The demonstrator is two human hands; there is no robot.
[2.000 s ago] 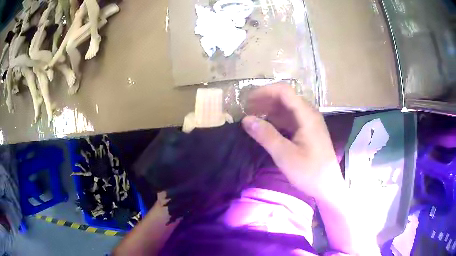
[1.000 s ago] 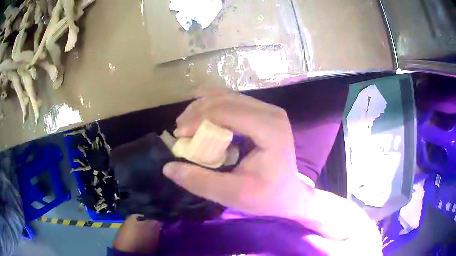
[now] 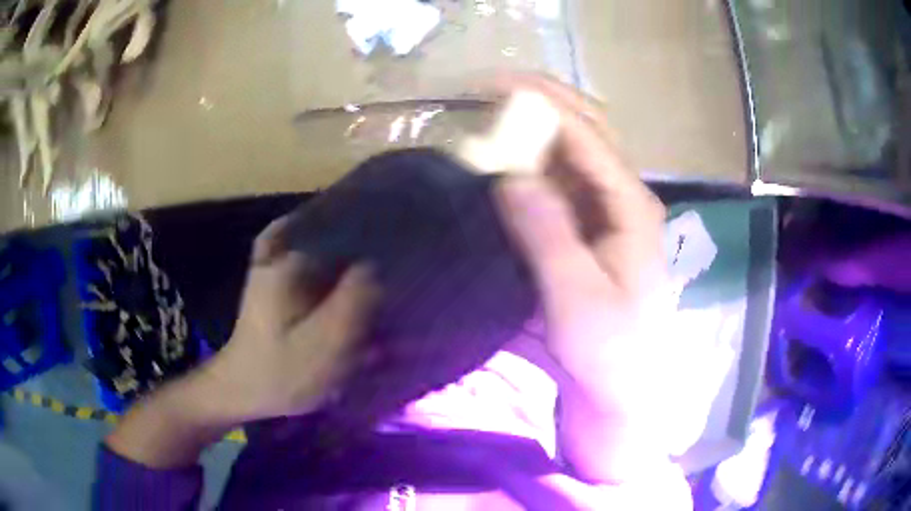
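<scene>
A black ragged skirt (image 3: 430,250) is spread between my hands above my lap. The pale block at the waist of a figure lower body (image 3: 517,135) sticks out of its top right; the rest of the figure is hidden by the skirt. My right hand (image 3: 589,220) grips around the waist at the skirt's upper right edge, thumb in front. My left hand (image 3: 300,334) holds the skirt's left side with bent fingers. Both hands are blurred.
Pile of leg assemblies (image 3: 60,60) at the table's upper left. White crumpled wipe (image 3: 390,22) on the table (image 3: 240,140). Blue crate of loose parts (image 3: 135,309) at lower left. Tote (image 3: 761,329) with white liner (image 3: 699,349) at right, purple-lit blue stool (image 3: 829,339) beyond.
The figure and skirt have risen towards the table edge, the waist block tilting up and right. My left hand has come up from below onto the skirt's left side. My right hand still grips the waist.
</scene>
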